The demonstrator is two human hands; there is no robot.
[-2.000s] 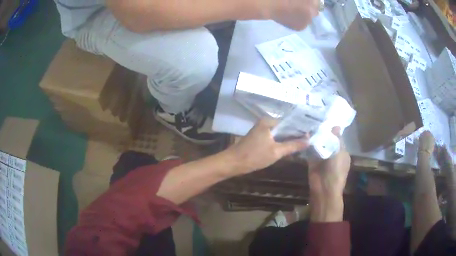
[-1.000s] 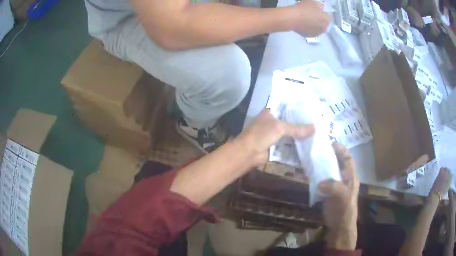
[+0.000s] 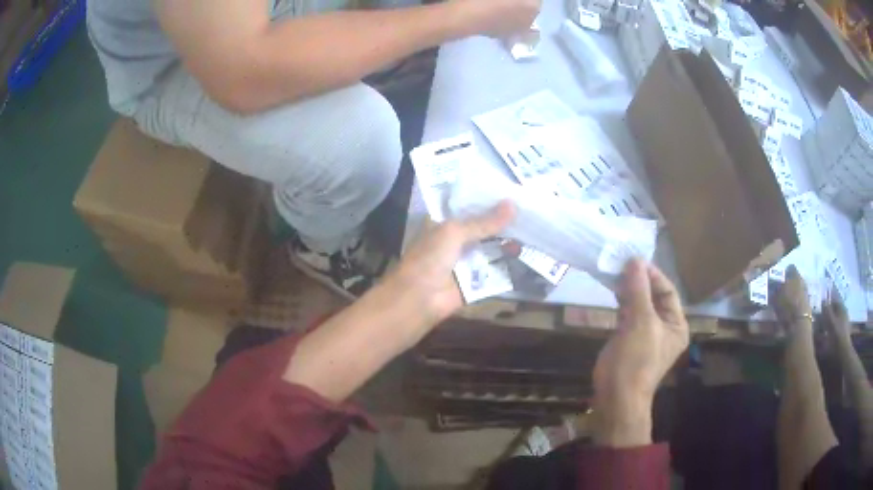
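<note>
A whitish wrapped product in a soft sleeve (image 3: 565,228) lies slantwise between my hands over the table's front edge. My left hand (image 3: 445,254) holds its left end, thumb on top, together with a thin white printed leaflet or box piece (image 3: 445,165) that sticks out above and below the hand. My right hand (image 3: 639,335) pinches the sleeve's right end between thumb and fingers. White sheets with rows of short dark marks (image 3: 574,158) lie on the table just behind the product.
An open brown carton (image 3: 713,172) stands right of my hands. White boxes (image 3: 766,105) cover the table beyond. A neighbour's arm (image 3: 335,57) and knee (image 3: 354,144) are at left, above a brown carton seat (image 3: 144,191). Another person's hand (image 3: 793,299) is at right.
The white box seen earlier in my left hand no longer shows as a full box. The wrapped product has turned from near upright to slantwise, and my right hand has moved to its end.
</note>
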